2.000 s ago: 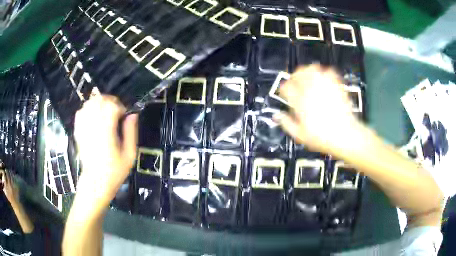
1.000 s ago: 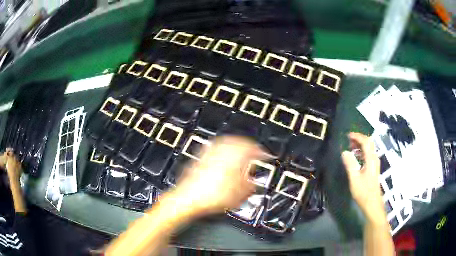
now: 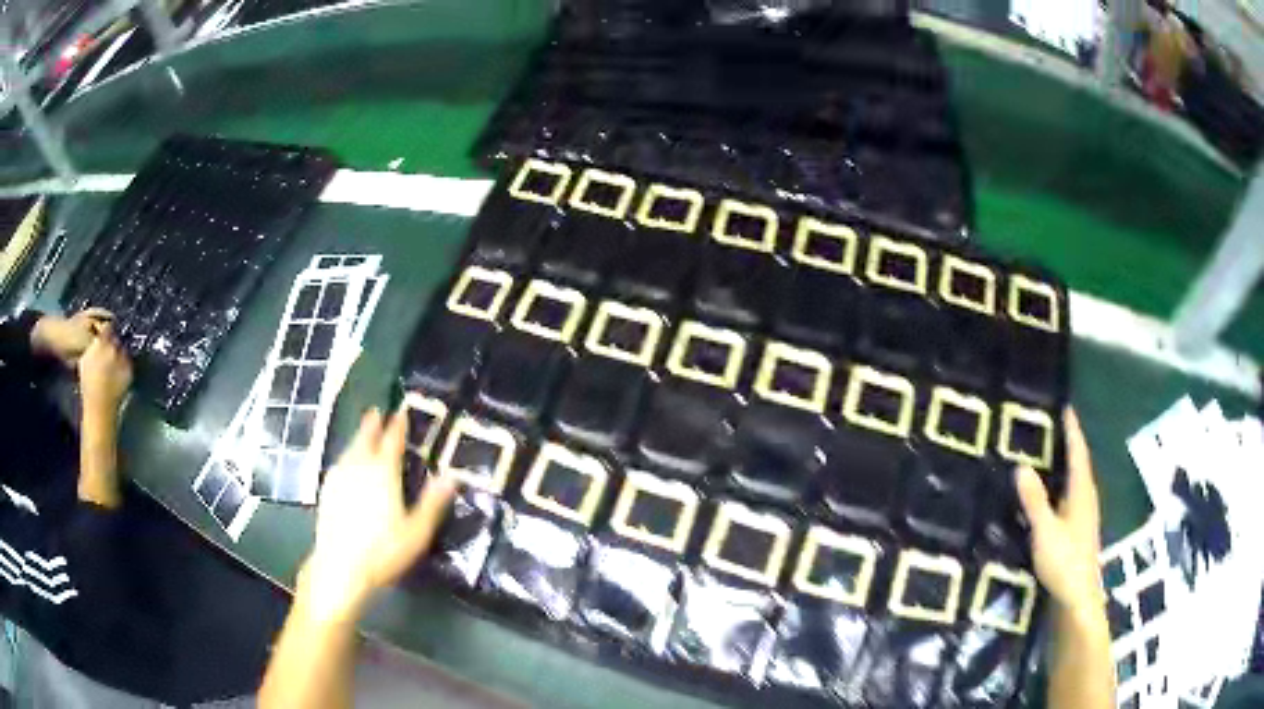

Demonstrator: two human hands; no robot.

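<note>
A shiny black blister tray (image 3: 707,429) lies on the dark green bench in front of me. It has three rows of pockets with a pale yellow square frame (image 3: 706,353) at the top of each. My left hand (image 3: 363,513) is at the tray's left edge, thumb over the rim by the lowest row. My right hand (image 3: 1065,533) is at the right edge, thumb on top and fingers along the side. Both hands grip the tray. Whether another tray lies under it cannot be told.
Another black tray (image 3: 749,90) lies beyond, over the green conveyor (image 3: 416,111). White die-cut sheets (image 3: 294,374) lie at the left, beside another person's hands (image 3: 97,353) and black tray (image 3: 208,249). White liners with dark scraps (image 3: 1213,554) lie at the right.
The upper tray, first lifted and tilted by my left hand, now lies flat in front of me. My hands have moved apart to its two side edges. The view has shifted.
</note>
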